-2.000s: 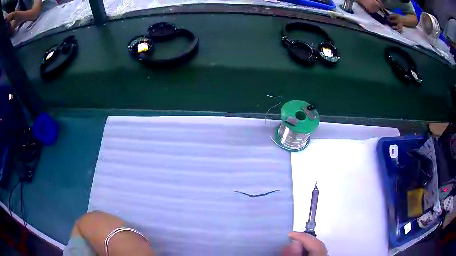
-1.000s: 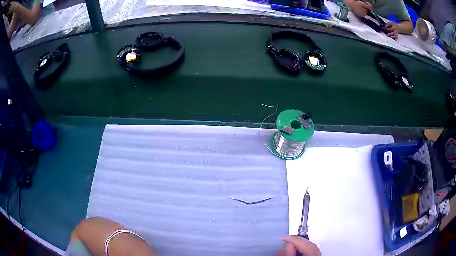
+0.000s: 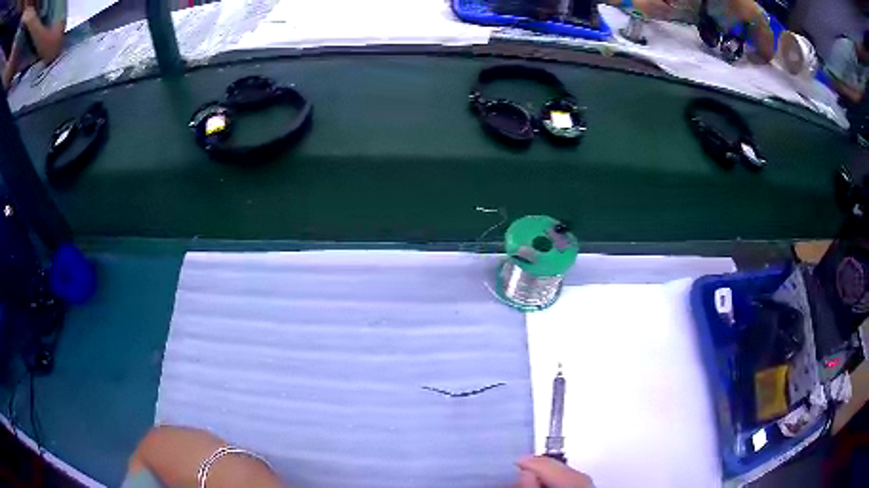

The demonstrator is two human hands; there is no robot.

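My right hand (image 3: 555,473) is at the bottom edge, partly cut off, its fingers closed around the handle of a soldering iron (image 3: 557,415). The iron's thin tip points away from me over the white paper. My left forearm (image 3: 195,459), with a bracelet at the wrist, comes in at the bottom left; the left hand itself is cut off by the lower edge. A green solder spool (image 3: 535,265) stands upright at the back of the foam sheet, with a thin strand curling off its left side. A short dark wire (image 3: 464,391) lies on the foam.
The pale foam sheet (image 3: 324,334) lies beside white paper (image 3: 624,372). A blue tray (image 3: 707,381) with cables and a yellow sponge (image 3: 773,392) is at right. Several headphones (image 3: 519,107) lie on the dark green belt (image 3: 381,191). People's arms (image 3: 753,29) show across the belt.
The view has shifted, so the spool, wire, paper and tray appear farther left and lower. The headphones on the belt also appear farther left. The iron stays in my right hand.
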